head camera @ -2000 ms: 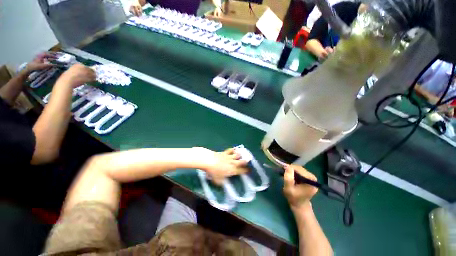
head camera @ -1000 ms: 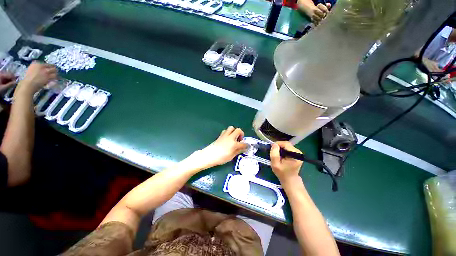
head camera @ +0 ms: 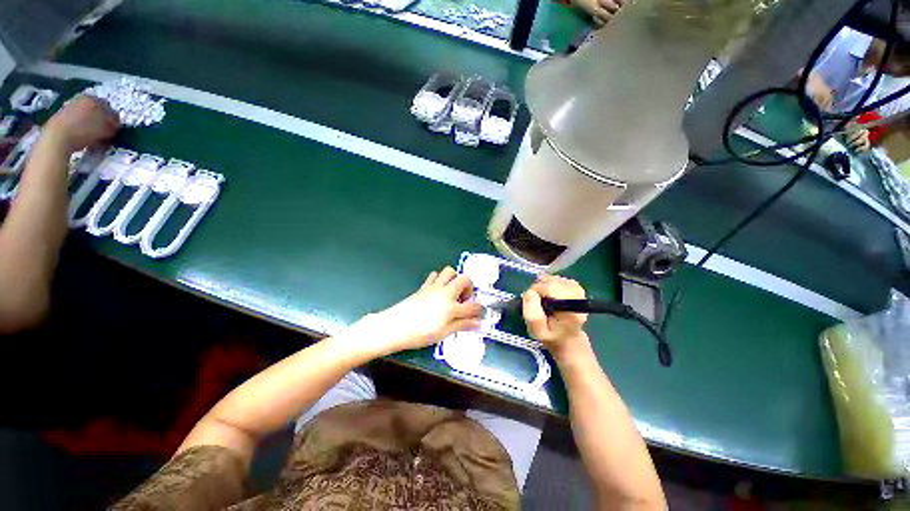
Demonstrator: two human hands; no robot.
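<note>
Several white plastic frames point(head camera: 504, 365) lie in a row on the green bench in front of me, their round discs point(head camera: 463, 350) at the left ends. My left hand point(head camera: 446, 307) is on the middle frame, fingertips at its disc end; whether it grips a small part cannot be seen. My right hand point(head camera: 554, 308) holds the black soldering iron point(head camera: 589, 306) like a pen. The iron's tip points left to the spot at my left fingertips, on the middle frame.
A cloudy fume hood point(head camera: 589, 170) hangs just beyond my hands. The iron stand point(head camera: 651, 261) and looped black cord are right of it. More frames point(head camera: 465, 108) lie beyond the pale stripe. At left are a neighbour's arm, frames and small parts point(head camera: 135, 100). A yellowish bag point(head camera: 856, 399) is far right.
First my left hand lay flat over the frames; the frames are now turned, discs at left. Since one second ago, both hands have moved from the far frame to the middle one.
</note>
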